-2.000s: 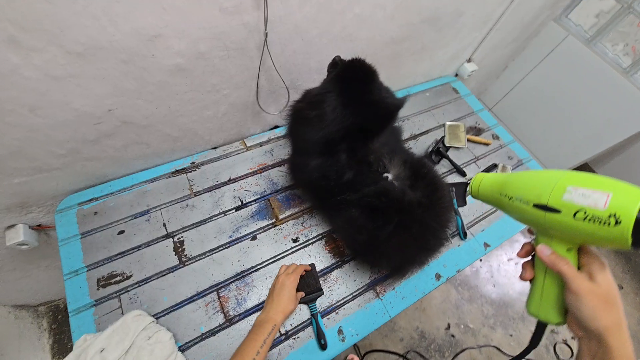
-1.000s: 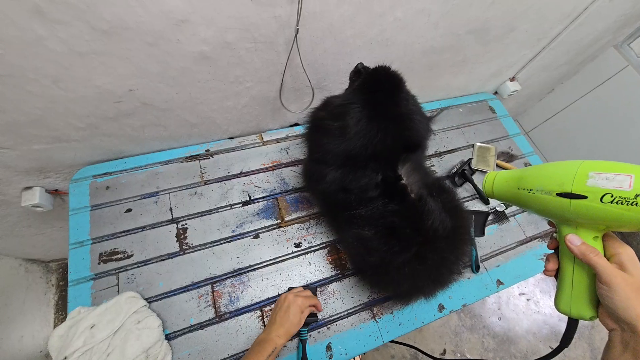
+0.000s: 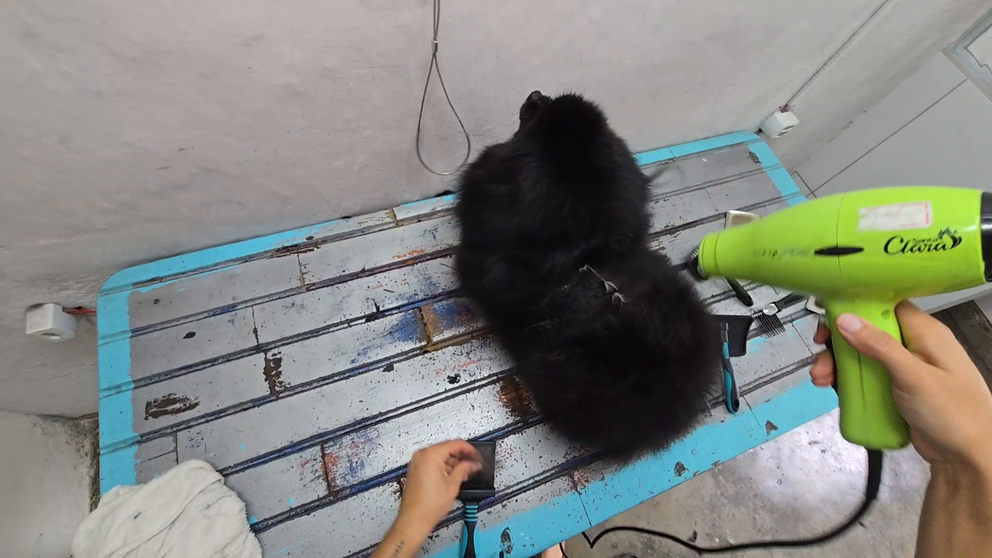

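My right hand [image 3: 914,372] grips the handle of a lime-green hair dryer [image 3: 837,240], its nozzle pointed left toward a fluffy black dog [image 3: 589,287] on the slatted grooming table [image 3: 225,395]. Parted fur shows a lighter patch on the dog's back. At the near edge, my left hand [image 3: 442,477] is at the head of a black slicker brush [image 3: 479,473] with a black and turquoise handle; fingertips are blurred, and whether they grip it is unclear. A second slicker brush [image 3: 730,364] lies right of the dog.
A white towel [image 3: 170,515] lies at the near left corner. A metal comb [image 3: 775,310] and another brush [image 3: 740,219] are partly behind the dryer. A cable loop [image 3: 443,116] hangs by the wall. The dryer's black cord [image 3: 744,546] runs below the table edge.
The fur on the dog's back now shows a parted, lighter patch of different shape. My left hand stays near the brush, and the dryer stays in my right hand. The view has shifted.
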